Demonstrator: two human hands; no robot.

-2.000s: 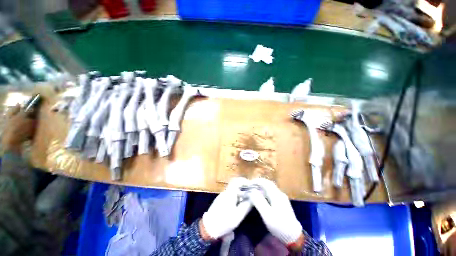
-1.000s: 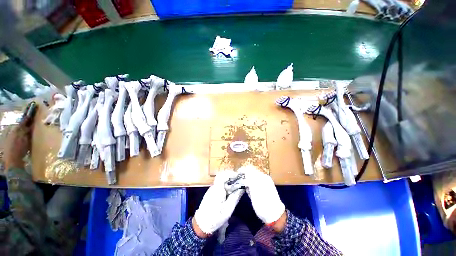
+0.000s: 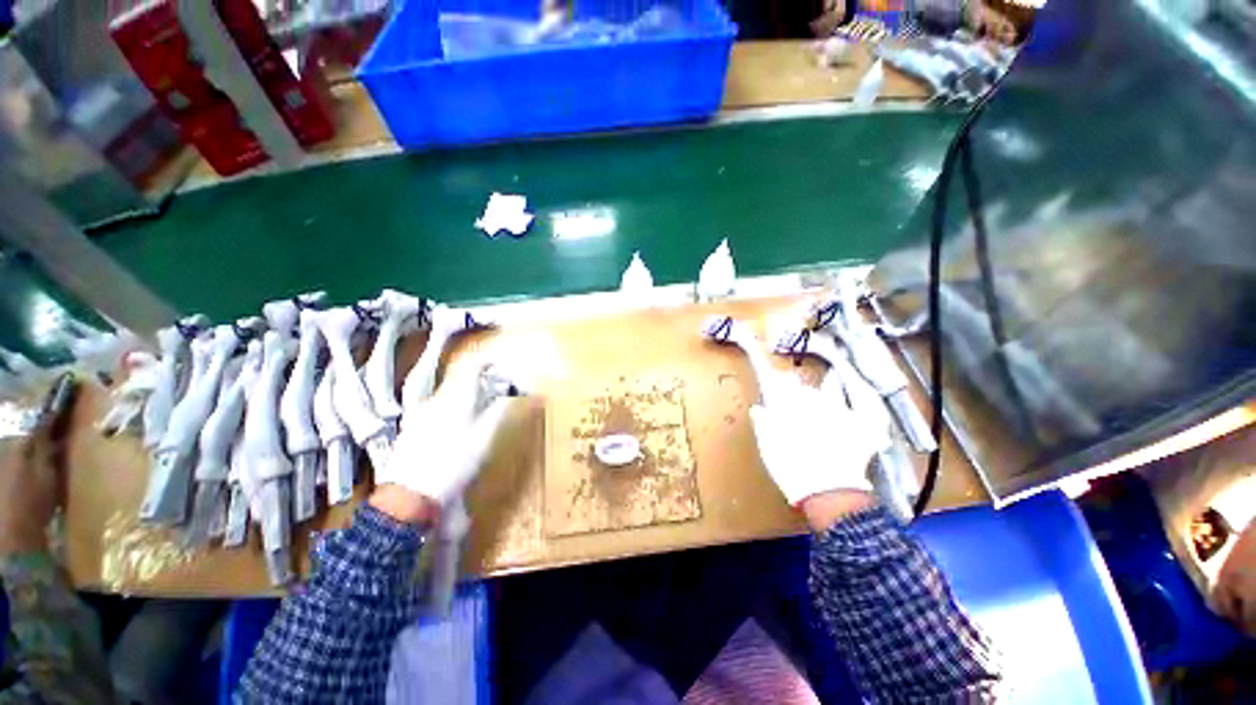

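Note:
My left hand [image 3: 448, 430], in a white knit glove, is closed around a handle assembly at the right edge of the left pile. Its dark-tipped head [image 3: 496, 383] shows above my fingers and its grey end [image 3: 444, 558] hangs below. Many pale handle assemblies [image 3: 258, 427] lie side by side there. My right hand [image 3: 824, 438], also gloved, lies over the leftmost handle assembly of the smaller right group [image 3: 895, 393]; its fingertips and any grip are unclear. A brown speckled pad [image 3: 572, 503] lies between my hands, with a small pale oval ring [image 3: 619, 450] on it.
A green conveyor belt [image 3: 386, 227] runs behind the bench with a crumpled white piece [image 3: 506, 214] on it. Two white nozzle bottles [image 3: 716, 271] stand at its edge. A black cable [image 3: 937, 276] hangs by the metal-and-clear hood [image 3: 1102, 303] at right. Another person's arm [image 3: 30, 482] is at far left.
My hands were together over a small dark-and-grey part in front of the pad; they are now apart, left at the left pile, right at the right group. The view has shifted, showing more beyond the belt.

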